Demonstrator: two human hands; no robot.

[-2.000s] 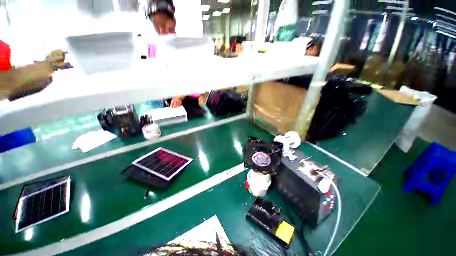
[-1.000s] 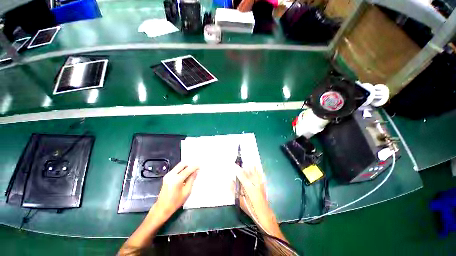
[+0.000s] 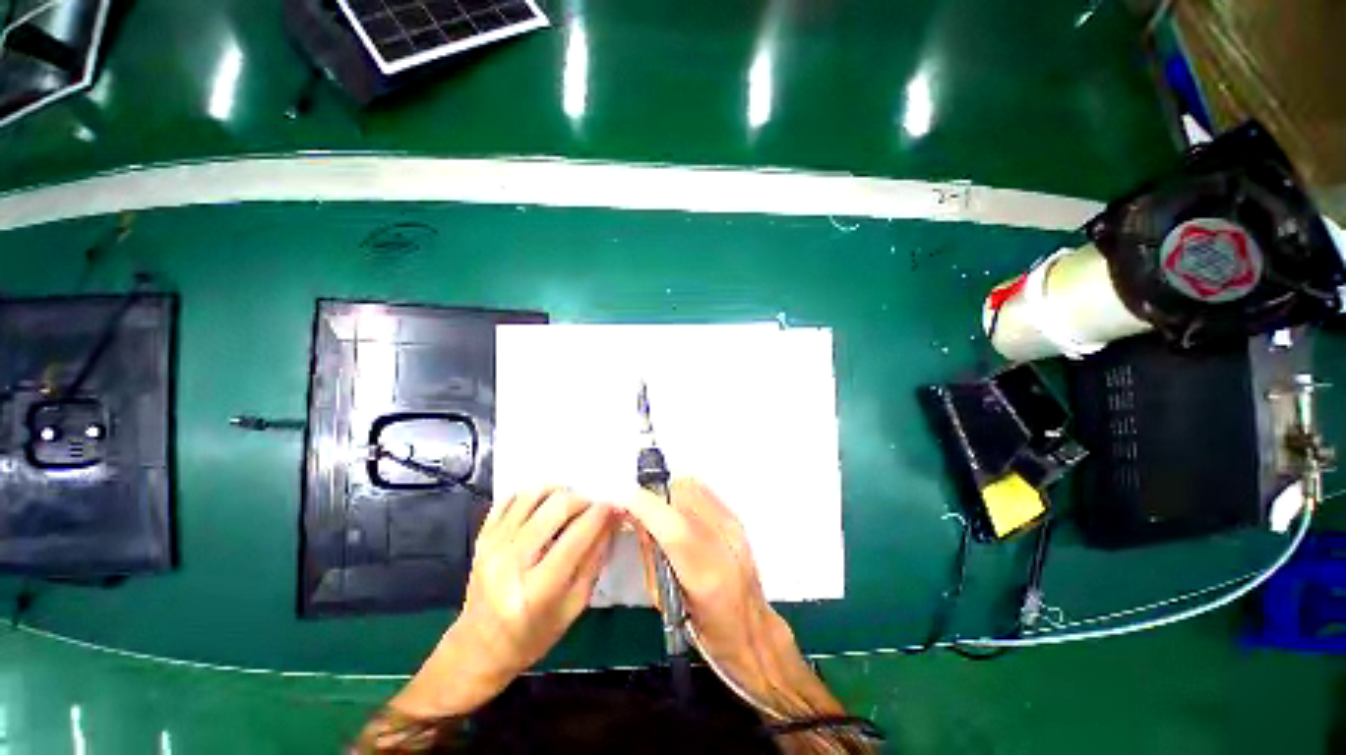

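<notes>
My right hand [image 3: 701, 553] holds the black soldering iron [image 3: 654, 472] like a pen, its metal tip pointing away over the white work sheet [image 3: 738, 428]. My left hand [image 3: 546, 568] is at the sheet's lower left, its fingertips pinched together and meeting the right hand's fingers. What lies between the fingertips is too small to tell. A black back shell [image 3: 399, 546] with an oval ring lies left of the sheet, partly under it. A thin black lead runs from the ring toward my left hand.
Another back shell [image 3: 89, 502] lies far left. A solar panel [image 3: 443, 22] is at the top. On the right are the iron stand with yellow sponge [image 3: 1014, 505], a cream cylinder [image 3: 1070, 303], a round fan [image 3: 1210, 258] and a black box [image 3: 1166, 443]. A blue stool [image 3: 1306, 597] shows lower right.
The view has tilted further down onto the bench. My hands have come together at the sheet's lower edge; a second ago they were apart. The iron stays in my right hand.
</notes>
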